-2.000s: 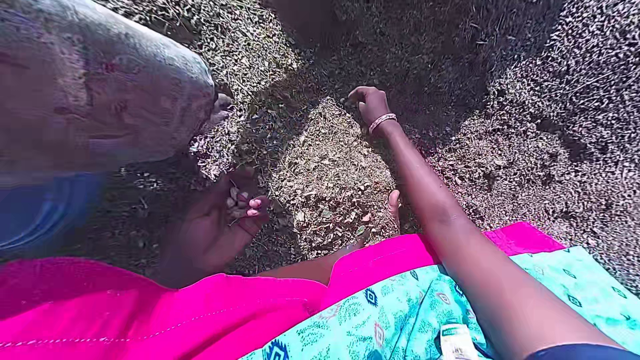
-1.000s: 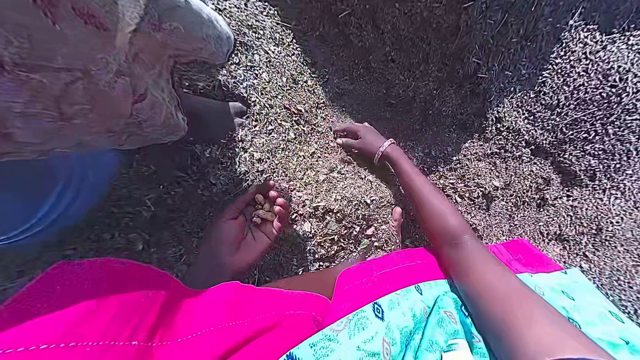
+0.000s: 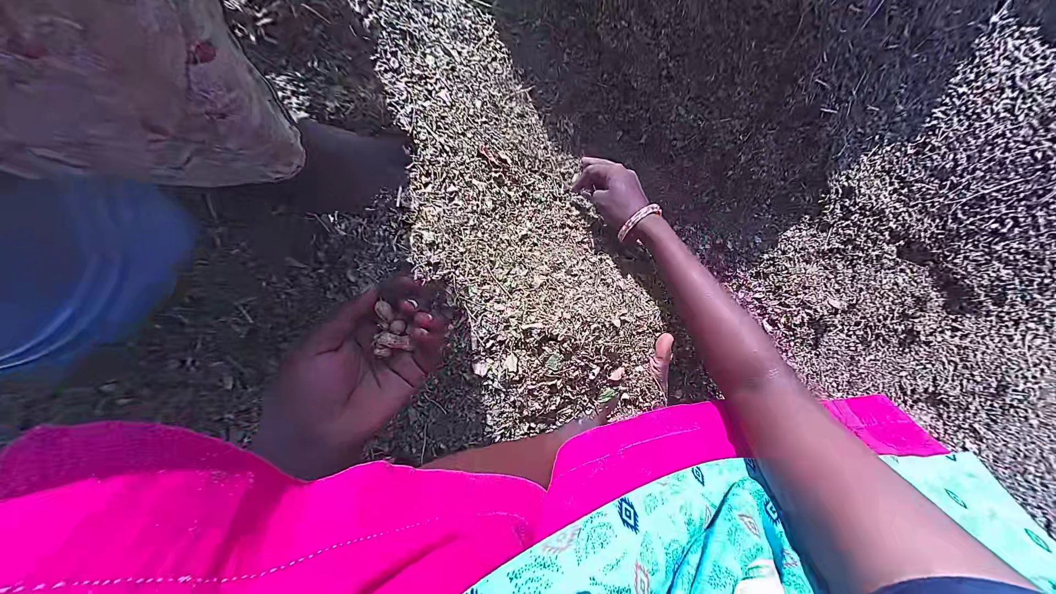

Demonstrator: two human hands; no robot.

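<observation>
My left hand (image 3: pixel 363 363) is palm up in shade at the left of centre, its fingers curled around several peanuts in their shells (image 3: pixel 393 330). On the other side of a sunlit strip of dry plant litter (image 3: pixel 528 272), my right hand (image 3: pixel 610 190) reaches down to the ground, wearing a bangle (image 3: pixel 639 221) at the wrist. Its fingertips are bent together at the litter's edge; whether something small is between them cannot be told.
A blue plastic tub (image 3: pixel 91 272) stands at the left edge, below another person's patterned cloth (image 3: pixel 148 99). That person's shaded lower leg (image 3: pixel 346 165) extends beside it. My bare toe (image 3: pixel 662 351) and pink garment (image 3: pixel 330 528) are at the bottom. Dry litter covers the ground.
The left hand stays cupped around the peanuts. My right hand has shifted a little over the litter. The other person's cloth has moved, and more of the blue tub shows than two seconds ago.
</observation>
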